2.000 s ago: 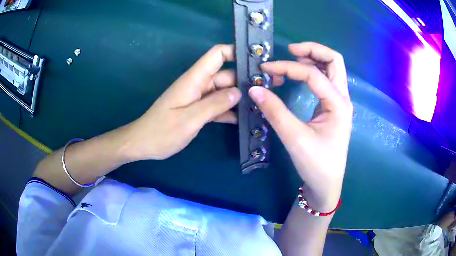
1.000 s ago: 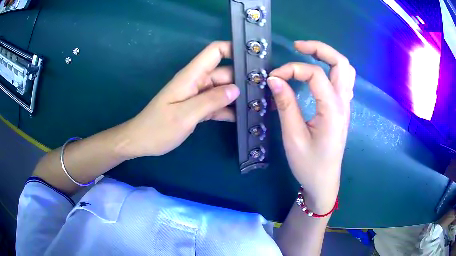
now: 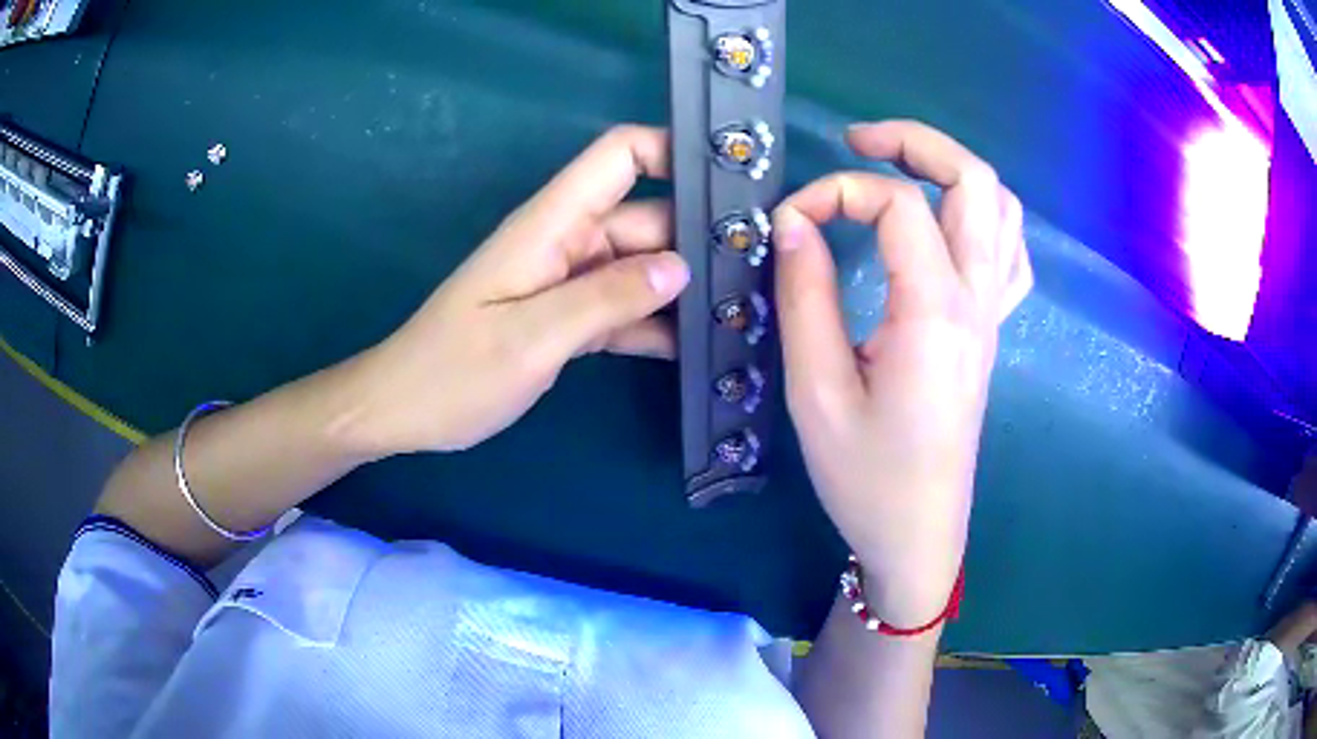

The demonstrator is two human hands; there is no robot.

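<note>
A dark grey fixture bar (image 3: 699, 332) stands lengthwise in front of me, its top end at the picture's upper edge. Several small round modules sit in a row along it, with amber or dark centres and shiny tabs on their right side; one is the third module from the top (image 3: 738, 235). My left hand (image 3: 506, 311) grips the bar's left edge, thumb in front and fingers partly hidden behind. My right hand (image 3: 903, 318) is at the bar's right edge beside the third module, thumb and index fingertips together. Whether anything is between them cannot be seen.
A green mat (image 3: 361, 173) lies under the work. Two tiny whitish parts (image 3: 207, 166) and a white frame fixture (image 3: 58, 217) lie at left. A purple-white lamp (image 3: 1225, 238) glows at right. Part of another person's light clothing (image 3: 1177, 700) shows at lower right.
My right thumb and index finger have moved from over the bar's front to its right edge, uncovering the fourth module. The bar has shifted and tilted slightly. My left hand keeps its grip.
</note>
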